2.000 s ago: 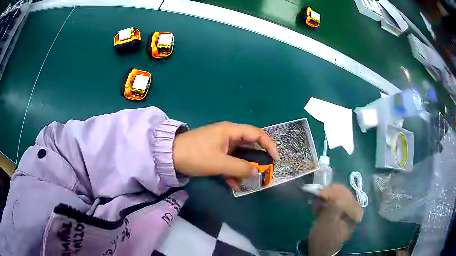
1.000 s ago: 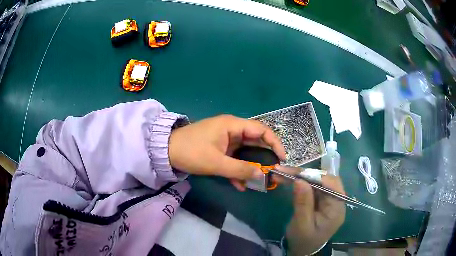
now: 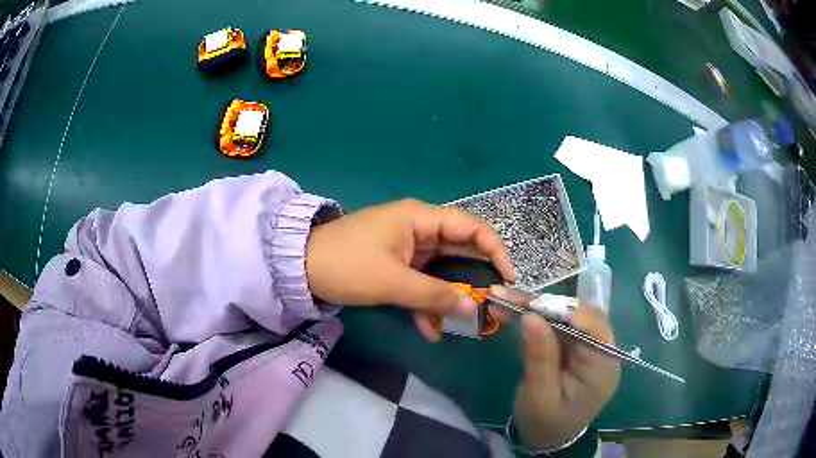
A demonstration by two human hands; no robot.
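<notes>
My left hand [image 3: 394,259] holds an orange-and-black unit [image 3: 469,315] with its black cover towards the palm and a pale block at its lower side. My right hand [image 3: 568,367] holds silver tweezers [image 3: 608,347] slanting down to the right; their thin end points away from the unit. Its fingertips meet the unit's orange rim; whether they hold a small part is too small to tell. A white wrap [image 3: 555,307] is on a right finger. The parts box [image 3: 537,228], full of silver pins, lies behind the hands. The glue bottle [image 3: 594,282] stands beside the box, partly behind my right hand.
Several waiting units [image 3: 242,128] sit at upper left. White paper [image 3: 613,183], a coiled white cable [image 3: 660,306], a tape roll [image 3: 734,233] in a white box, a water bottle [image 3: 716,152] and a clear plastic bag [image 3: 729,322] lie at right. A white edge [image 3: 537,40] borders the conveyor behind.
My right hand has come left from beside the glue bottle to the unit, and the tweezers now show clearly. My left hand still holds the unit. The view has shifted slightly.
</notes>
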